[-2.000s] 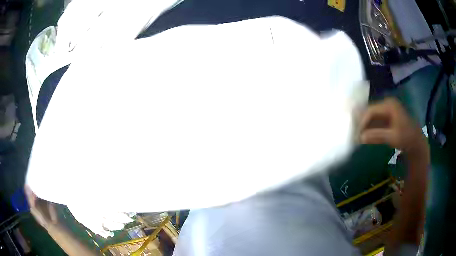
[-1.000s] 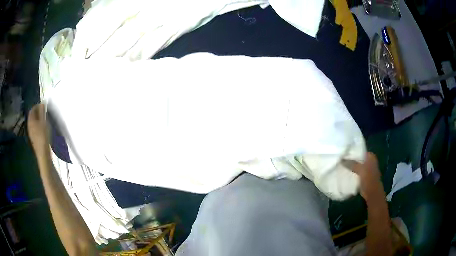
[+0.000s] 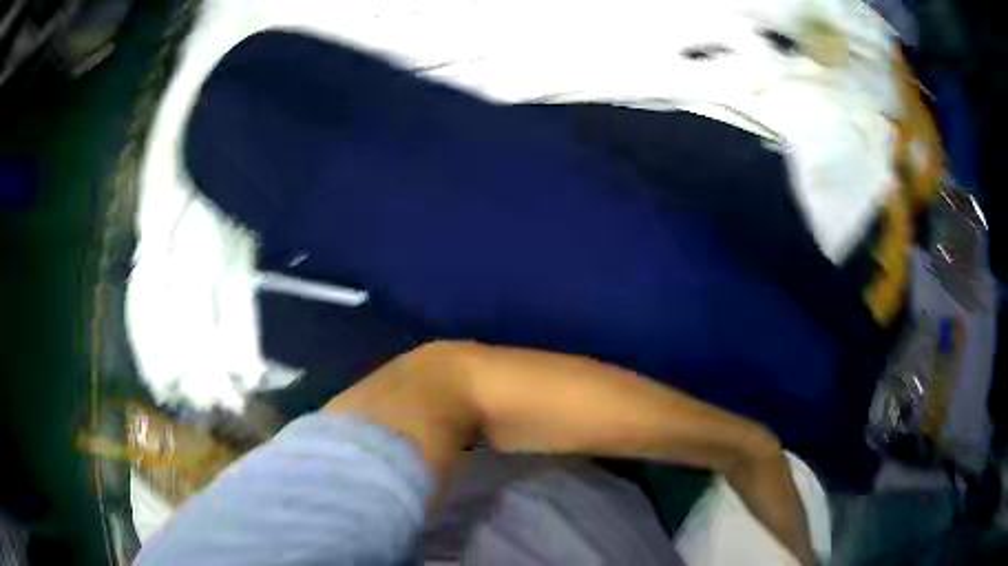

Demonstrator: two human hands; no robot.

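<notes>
A bare left forearm below a light blue sleeve crosses the front of the view. My left hand (image 3: 779,503) is at the lower right, against a white cloth piece (image 3: 707,531) beside the table edge. The hand is blurred and its fingers are cut off or hidden, so its grip is unclear. My right hand is not in view. The navy pressing table (image 3: 497,221) lies bare in front of me. A narrow white strip (image 3: 315,291) lies on its left part.
White cloth (image 3: 497,50) runs along the table's far side, with a heap (image 3: 193,304) at the left. Blurred yellow-orange templates (image 3: 890,271) lie at the right. Beyond them is a pale sheet (image 3: 967,343) with shiny metal items. A yellow frame (image 3: 160,442) shows at the lower left.
The large white panel has left the table top, uncovering navy cloth. My left arm has swung from the far left across to the lower right. My right hand has left the view. The view has shifted.
</notes>
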